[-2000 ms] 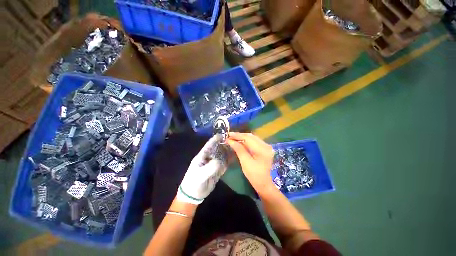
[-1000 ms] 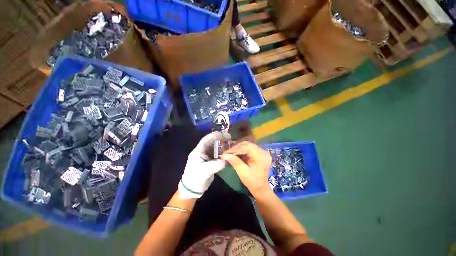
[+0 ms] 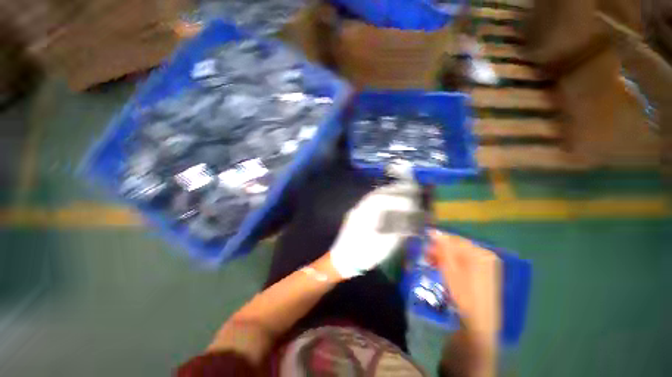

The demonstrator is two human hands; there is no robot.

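Observation:
The frame is blurred. My left hand [image 3: 374,227], in a white glove, holds a small grey part [image 3: 401,222] above my lap. My right hand [image 3: 463,266] is bare and sits to the right, over the right-hand small blue tub [image 3: 516,298]; the blur hides its fingers and whether it holds anything. Grey parts [image 3: 429,289] show in that tub beside my right hand. The front small blue tub [image 3: 413,103], with grey parts in it, lies just beyond my left hand.
A large blue tub [image 3: 166,234] heaped with grey parts stands at the left. Cardboard boxes [image 3: 390,55], a wooden pallet [image 3: 516,99] and another blue tub [image 3: 401,13] are at the top. A person's shoe [image 3: 483,71] rests near the pallet.
The whole view has swung, so the tubs appear further right and the large tub higher. My right hand has moved away from my left hand and the part, over the right-hand tub.

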